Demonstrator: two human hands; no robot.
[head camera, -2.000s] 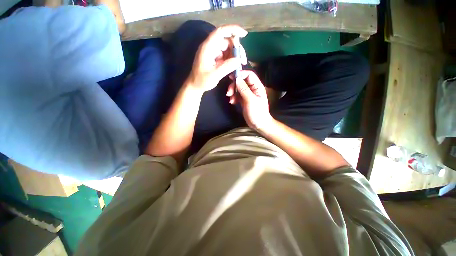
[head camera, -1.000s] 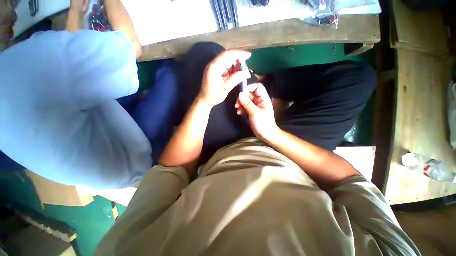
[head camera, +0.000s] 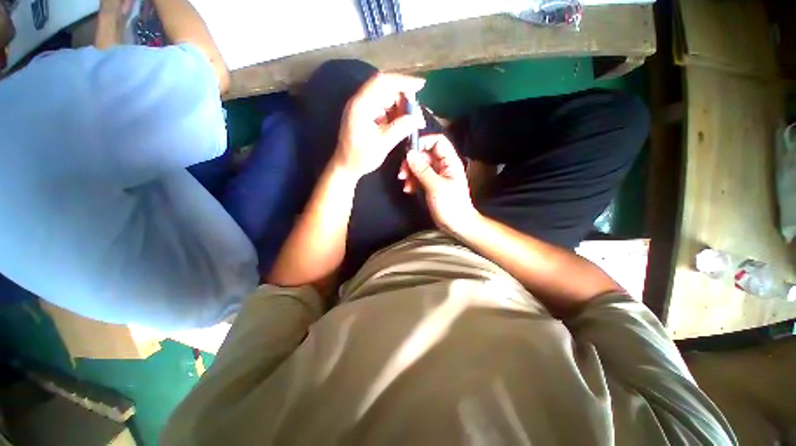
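A slim grey-blue pen-like rod (head camera: 414, 122) stands nearly upright in the picture, held above my lap between both hands. My left hand (head camera: 375, 126) grips its upper part between thumb and fingers. My right hand (head camera: 438, 171) pinches its lower end with thumb and fingertips. The rod's ends are mostly hidden by the fingers. Several dark rods (head camera: 380, 17) lie side by side on the white sheet near the table's front edge.
The wooden table edge (head camera: 524, 42) runs across the top. Glossy clear bags (head camera: 554, 12) lie at its right end. A coworker in a light blue shirt (head camera: 113, 174) sits close at left. A wooden bench (head camera: 724, 183) at right holds a clear bottle (head camera: 752, 277).
The view shifted down, then partly back up. Both hands keep hold of the rod above the lap, with only slight finger movement.
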